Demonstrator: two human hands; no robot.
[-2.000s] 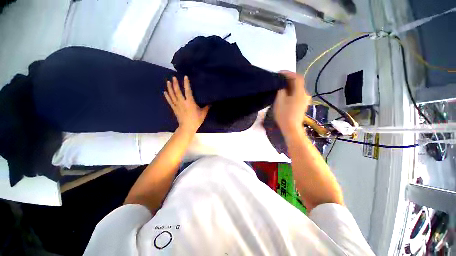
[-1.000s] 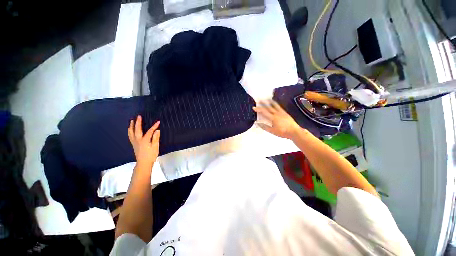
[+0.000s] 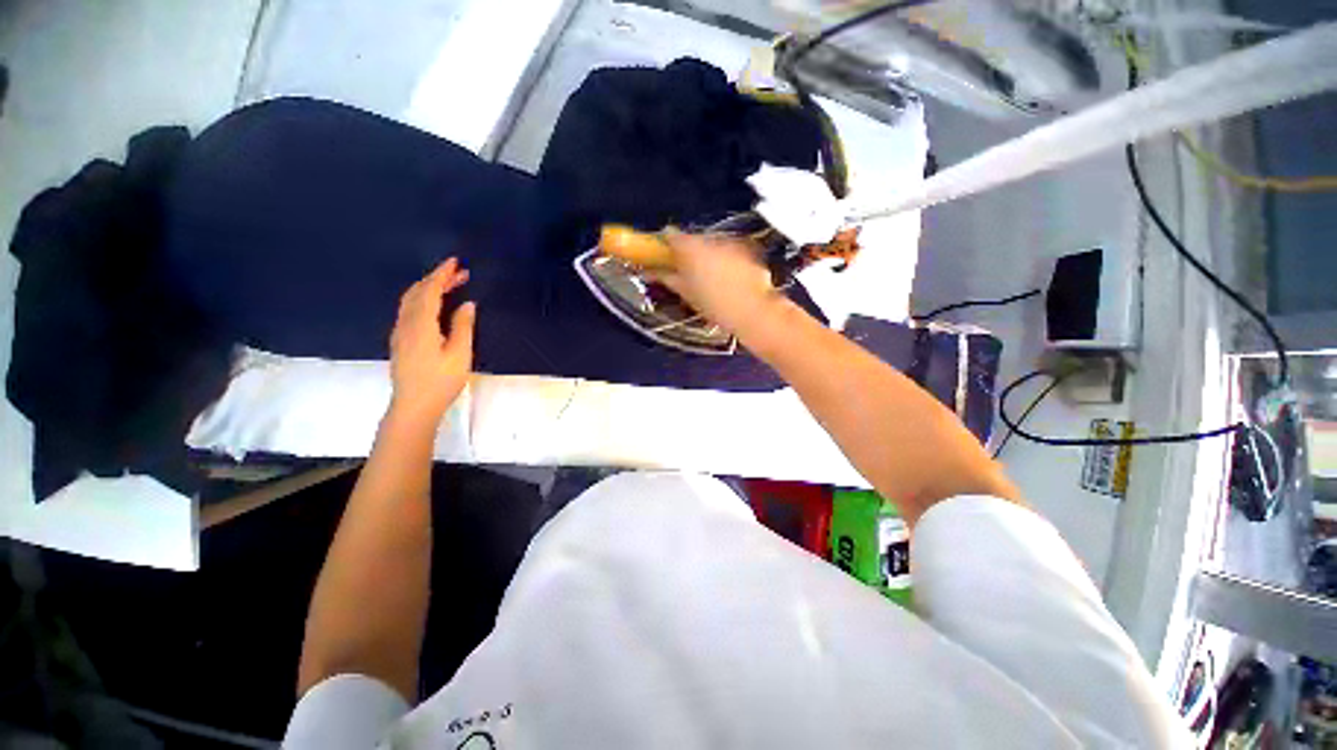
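Note:
The dark garment (image 3: 645, 147) lies over the right part of the navy padded board (image 3: 323, 220), its bulk heaped on the far side. My right hand (image 3: 719, 279) holds the steam iron (image 3: 660, 312) by its orange-brown handle, the iron over the cloth near the board's right end. Blur hides whether the soleplate touches. My left hand (image 3: 430, 344) rests at the garment's left part near the board's front edge, holding nothing, thumb and fingers apart.
A dark crumpled heap (image 3: 96, 322) hangs at the board's left end. White padding (image 3: 587, 422) runs along the near edge. A white hose (image 3: 1085, 132) crosses the upper right. The dark rest pad (image 3: 880, 352) is right of the board. A green item (image 3: 856, 539) is below.
The iron has left the rest pad and is now in my right hand over the garment. Earlier my hands spread the cloth along the board. The camera view has shifted.

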